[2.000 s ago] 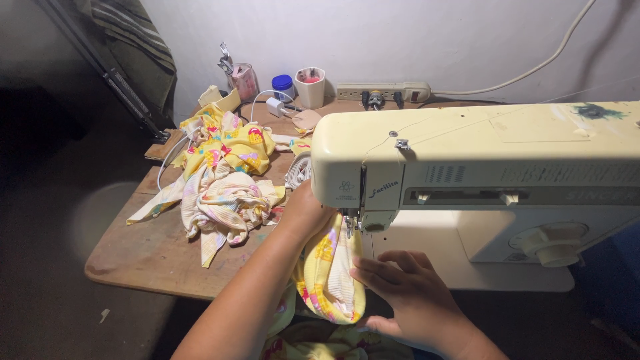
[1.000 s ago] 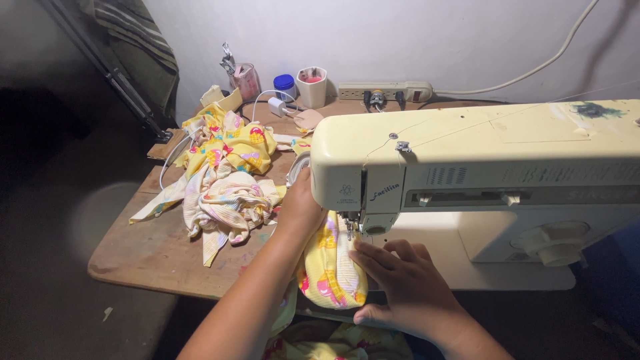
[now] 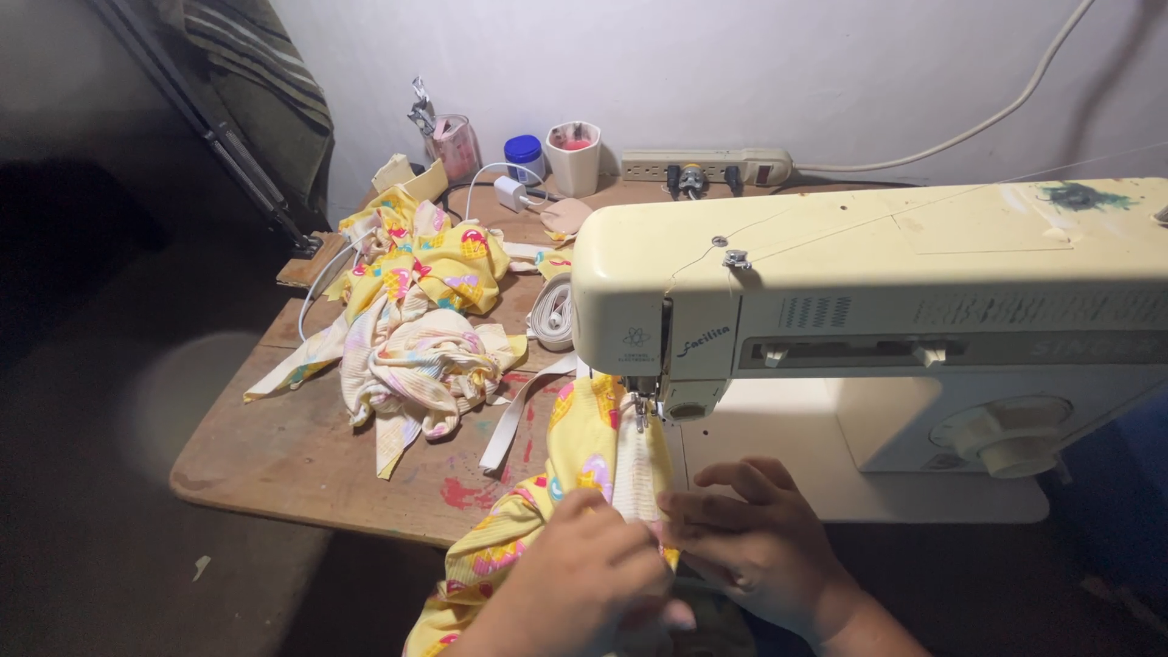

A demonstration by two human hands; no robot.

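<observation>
Yellow printed fabric (image 3: pixel 584 429) runs from beneath the presser foot (image 3: pixel 641 420) of a cream sewing machine (image 3: pixel 867 246) down past the table's front edge. Its ribbed, pale inner side faces up below the foot. My left hand (image 3: pixel 584 575) grips the fabric a little in front of the foot, its fingertips partly hidden. Close beside it on the right, my right hand (image 3: pixel 757 538) pinches the fabric's right edge between thumb and fingers. A white elastic strip (image 3: pixel 520 424) lies on the wooden table just left of the machine.
Crumpled printed fabric pieces (image 3: pixel 420 338) and a roll of white elastic (image 3: pixel 551 312) lie left of the machine. Behind are a white cup (image 3: pixel 574 160), a blue-lidded jar (image 3: pixel 524 160), a charger (image 3: pixel 516 193) and a power strip (image 3: pixel 707 169). A metal arm (image 3: pixel 219 137) stands at the left.
My left hand has come from beside the needle area toward me, next to my right hand. The fabric now spreads down to the left, and the elastic strip on the table shows.
</observation>
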